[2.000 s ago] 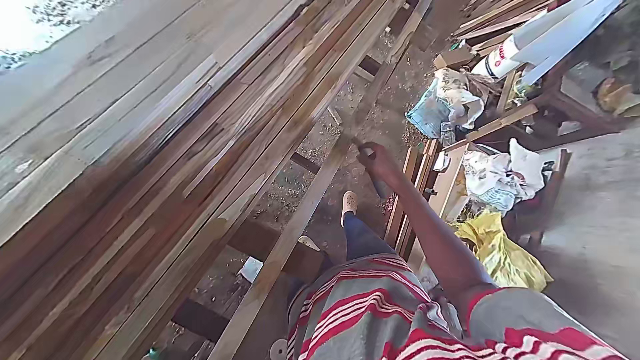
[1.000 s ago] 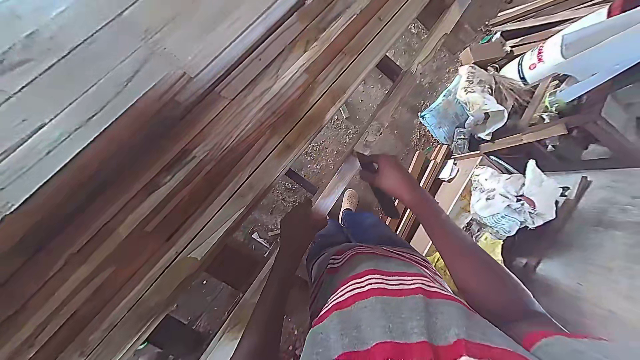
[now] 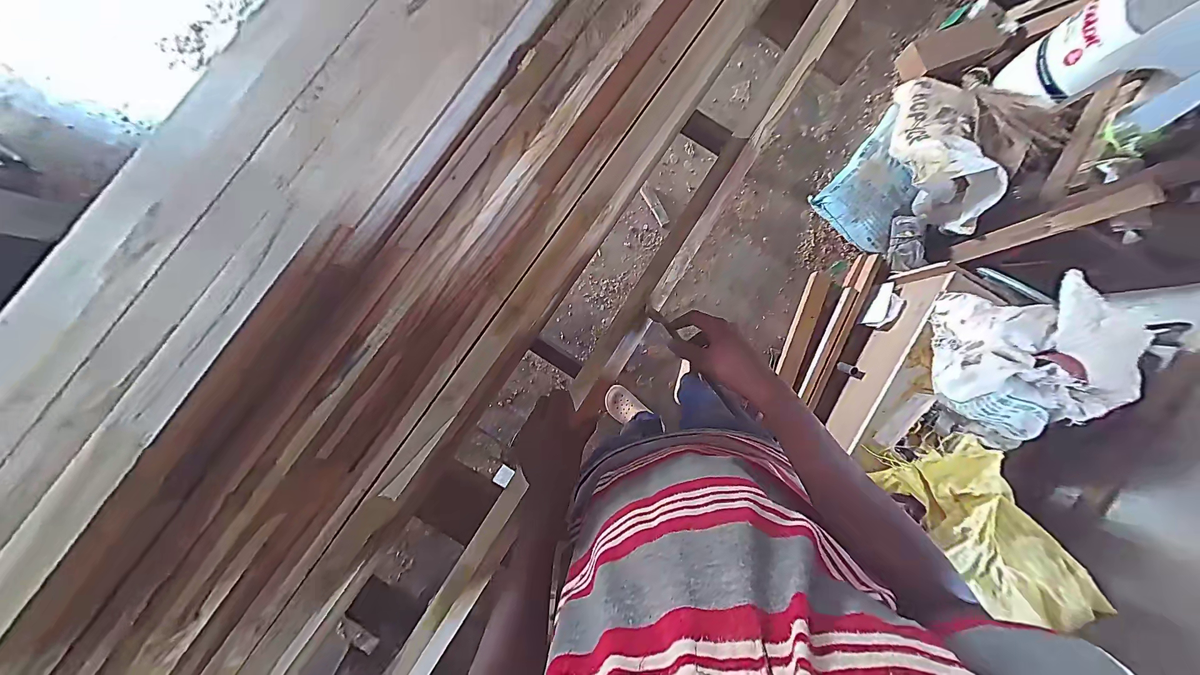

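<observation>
My left hand (image 3: 548,436) lies on a long, narrow wooden board (image 3: 694,220) that runs diagonally beside the boards of a wide wooden bench. Its fingers seem to wrap the board's edge, in shadow. Farther up the same board, my right hand (image 3: 717,352) holds a thin dark tool (image 3: 659,322) between thumb and fingers, its tip at the board's edge. What kind of tool it is cannot be told. Between the two hands, a stretch of the board's face shines in the light.
Long planks (image 3: 525,244) fill the left side. On the right are a blue and white sack (image 3: 867,187), white plastic bags (image 3: 1012,347), a yellow bag (image 3: 1003,534), a white bucket (image 3: 1078,47) and stacked wood strips (image 3: 825,328). Chips litter the floor (image 3: 619,272).
Two seconds ago only my right hand was in view at the board; my left hand has since come onto it. The right hand still holds the dark tool.
</observation>
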